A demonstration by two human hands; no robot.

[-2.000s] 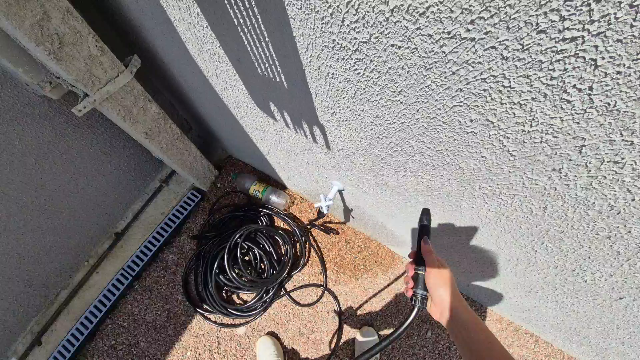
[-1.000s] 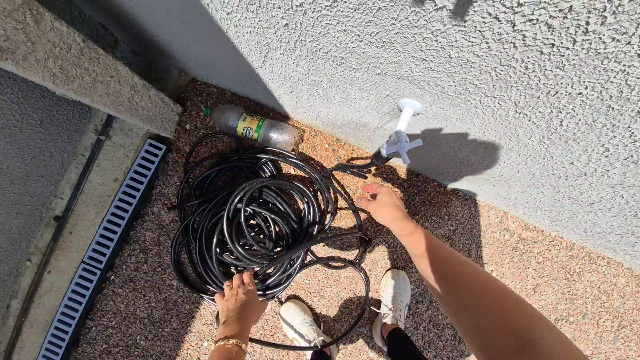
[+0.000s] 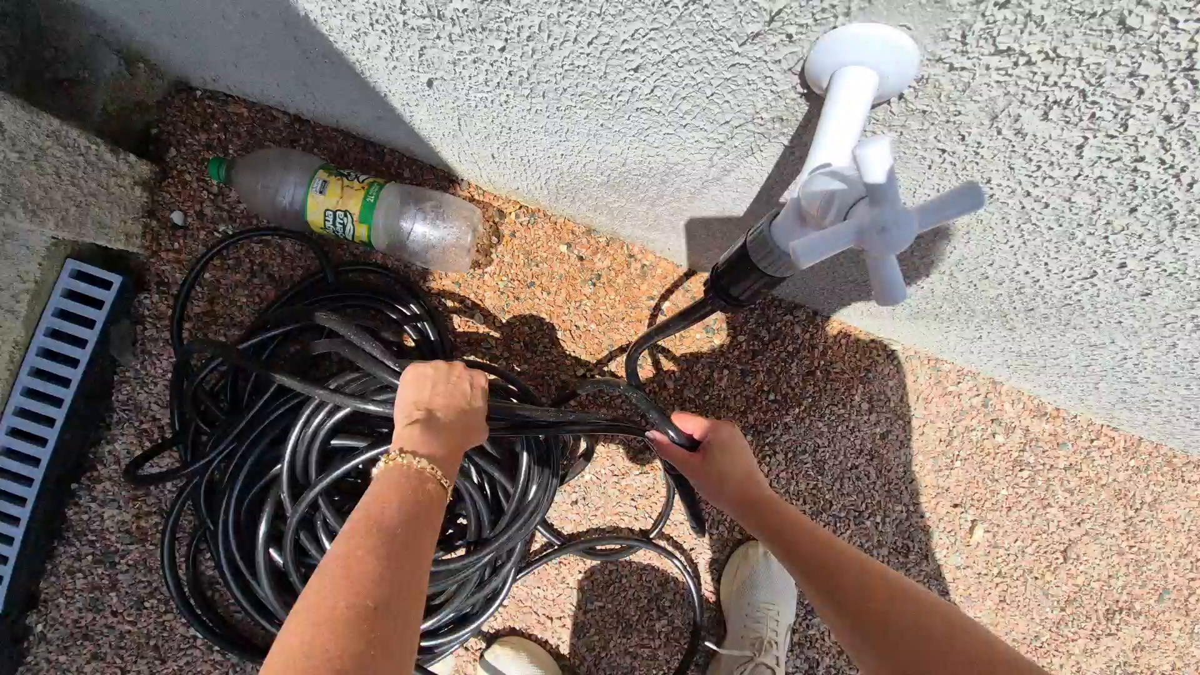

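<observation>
A large coil of black garden hose (image 3: 281,487) lies on the pebbled ground. My left hand (image 3: 441,408), with a gold bracelet at its wrist, is closed around several strands at the coil's upper right. To its right, my right hand (image 3: 708,459) grips the hose where strands come together below the tap. From there one length bends up to a black hose connector (image 3: 745,272), which is joined to a white wall tap (image 3: 839,187) with a cross-shaped handle. The hose's spray nozzle cannot be made out.
A clear plastic bottle (image 3: 431,225) with a green cap and printed label lies on its side behind the coil. A drain grate (image 3: 56,394) runs along the left. The rough grey wall (image 3: 581,122) rises behind. My white shoes (image 3: 755,600) stand at the bottom.
Two seconds ago my right hand held a spray nozzle; one second ago it was near the tap without it. Both hands now grip strands of hose. The view has moved closer.
</observation>
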